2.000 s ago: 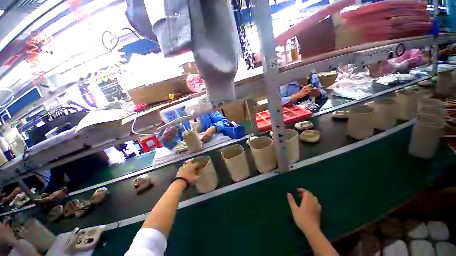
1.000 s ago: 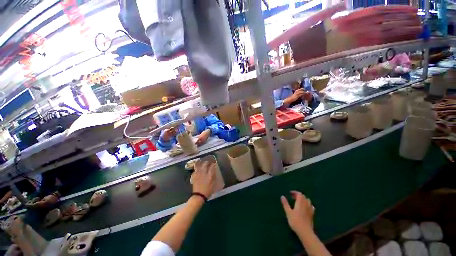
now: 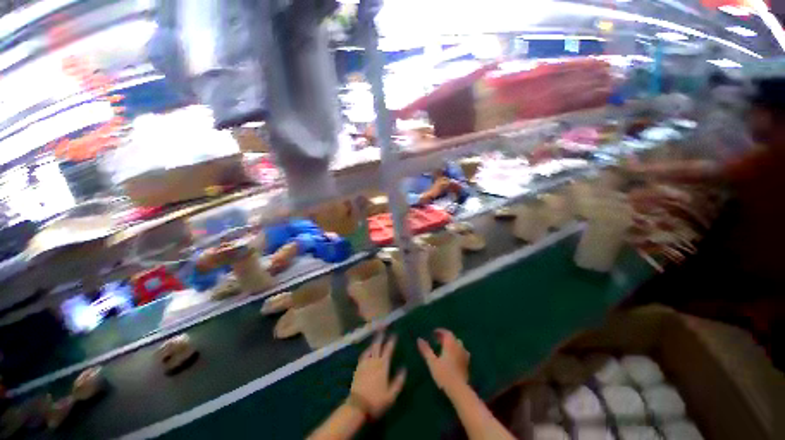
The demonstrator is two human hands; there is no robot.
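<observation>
My left hand [image 3: 376, 376] is empty, fingers spread, over the green bench top [image 3: 508, 301] near the pale rail. My right hand [image 3: 448, 361] is beside it on the right, also empty with thumb and fingers apart. Just beyond the rail, a cream housing [image 3: 317, 316] stands upright and open-topped on the dark green conveyor belt [image 3: 224, 365]. Several more housings stand to its right, one partly behind the upright post. Another housing [image 3: 602, 236] stands on the bench top at the right. The picture is blurred by motion.
An open carton [image 3: 714, 369] at lower right holds rows of housings. The upright post [image 3: 398, 189] rises by the belt. Brown strips [image 3: 667, 225] lie at the bench's right end. A red tray [image 3: 409, 223] lies across the belt. Other workers' arms show beyond and at right.
The view has turned right, showing more of the carton. My left hand has let go of the housing on the belt and come back over the bench, near my right hand.
</observation>
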